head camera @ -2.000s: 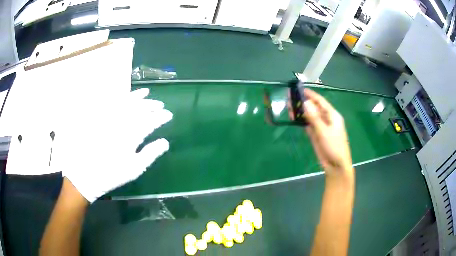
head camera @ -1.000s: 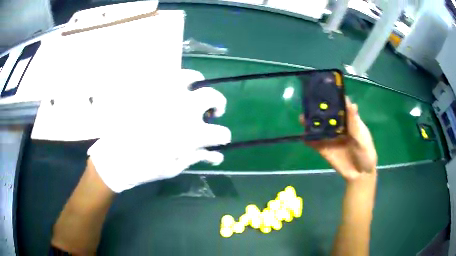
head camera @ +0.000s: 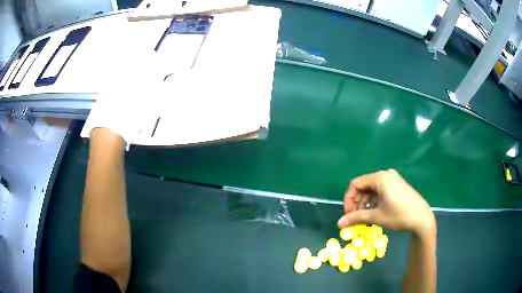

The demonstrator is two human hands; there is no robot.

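A black phone frame point(head camera: 190, 26) lies on the white board point(head camera: 229, 74), its solid end toward the far edge. My left hand point(head camera: 123, 106), in a white glove, is over the board at the near end of this frame. The glove blends into the board, so its fingers and any grip cannot be made out. My bare right hand point(head camera: 392, 203) is at the top of the pile of yellow plugs point(head camera: 343, 252). Its thumb and curled fingers are apart, with nothing visible held between them. The fingertips are just above the nearest plugs.
More black frames point(head camera: 62, 56) lie at the far left. The green conveyor belt point(head camera: 343, 131) runs to the right, with a dark piece holding yellow point(head camera: 509, 171) on it. Clear tape point(head camera: 275, 212) is by its near edge, a clear bag point(head camera: 300, 52) beyond. Metal machinery point(head camera: 26, 212) stands left.
The frame that both hands held is no longer between them. My left hand is over the board, where a frame now shows. My right hand has dropped to the plugs. The view has shifted left.
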